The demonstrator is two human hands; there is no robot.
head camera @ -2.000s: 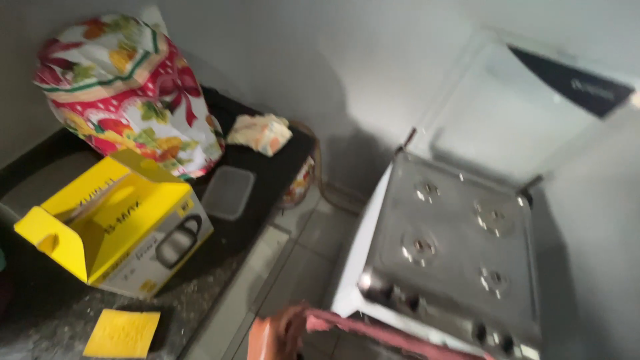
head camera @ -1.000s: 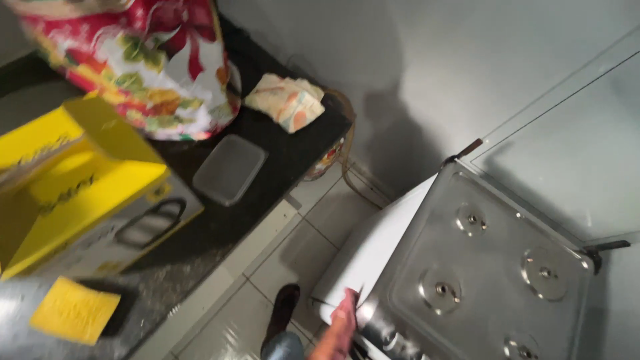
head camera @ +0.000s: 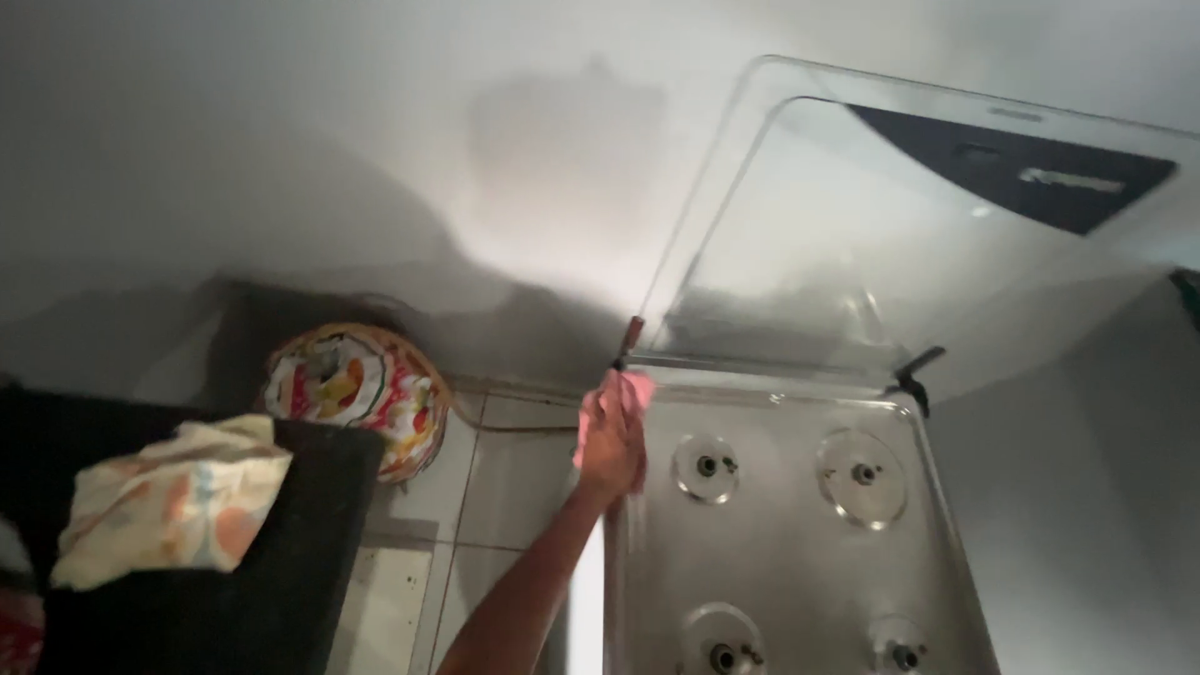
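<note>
My left hand [head camera: 611, 455] presses a pink cloth [head camera: 642, 386] against the back left edge of the steel gas stove top [head camera: 787, 553]. Its fingers rest over the cloth, close to the left hinge of the raised glass lid [head camera: 806, 225]. Several bare burner seats are visible on the stove top, including one [head camera: 707, 466] just right of the hand. My right hand is out of view.
A dark countertop [head camera: 309, 525] at left carries a crumpled patterned cloth [head camera: 178, 502]. Behind its corner is a round item with a fruit-patterned cover [head camera: 352, 394]. A hose [head camera: 525, 429] runs toward the stove above the tiled floor. The right hinge [head camera: 914, 375] sticks out.
My left hand has moved from near the stove's front left corner to its back left edge, with the pink cloth. The view has shifted toward the wall and lid.
</note>
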